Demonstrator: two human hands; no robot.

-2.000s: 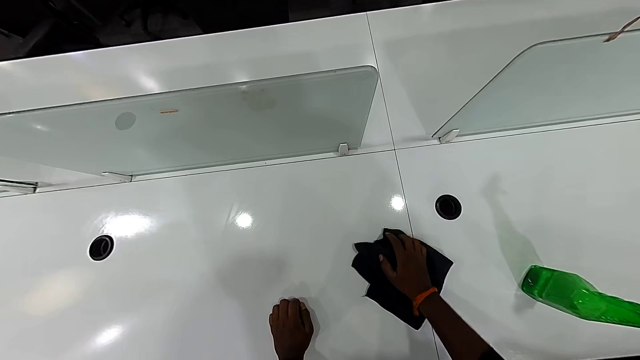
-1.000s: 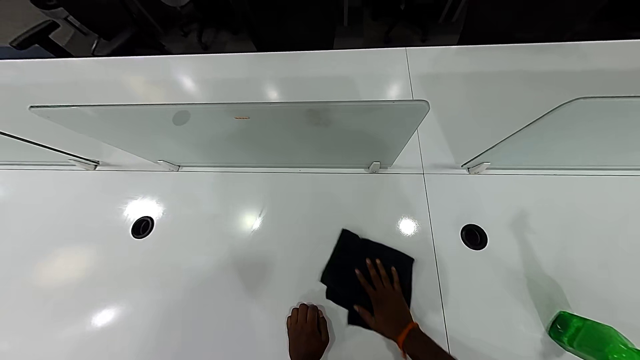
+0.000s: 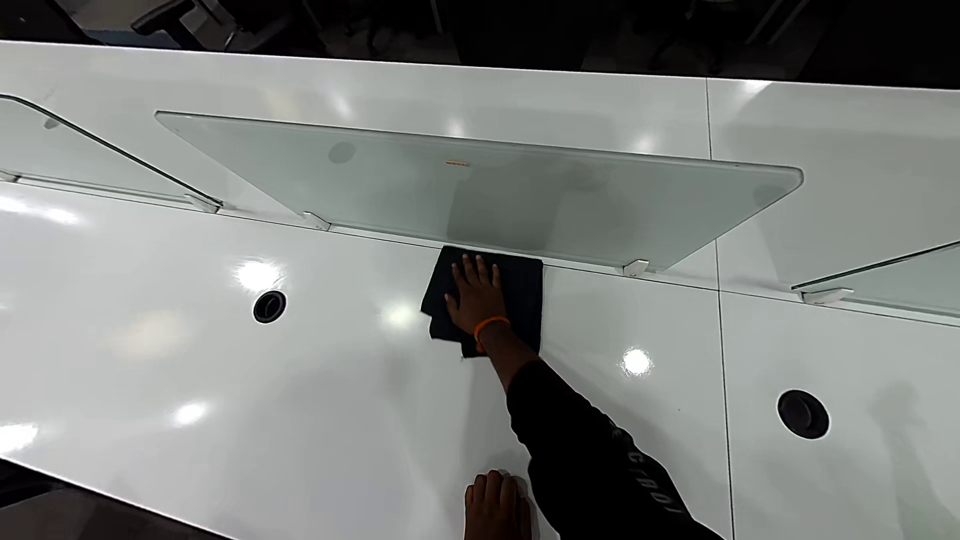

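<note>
My right hand (image 3: 478,296), with an orange band at the wrist and a black sleeve, lies flat with spread fingers on a folded black cloth (image 3: 523,300). The cloth rests on the glossy white desk top (image 3: 337,420), its far edge against the foot of a frosted glass divider (image 3: 510,202). Near the bottom of the view my left hand (image 3: 495,506) rests on the desk with its fingers curled under; whether anything is beneath them cannot be seen.
More glass dividers stand at the left (image 3: 90,161) and right (image 3: 900,281), held by small clamps. Two round black cable grommets (image 3: 270,307) (image 3: 803,414) sit in the desk top. Beyond the far edge is an office chair (image 3: 169,19).
My right hand and the cloth have moved away from me, up to the divider's foot. The left hand still rests on the desk. The green bottle seen earlier at right is out of view.
</note>
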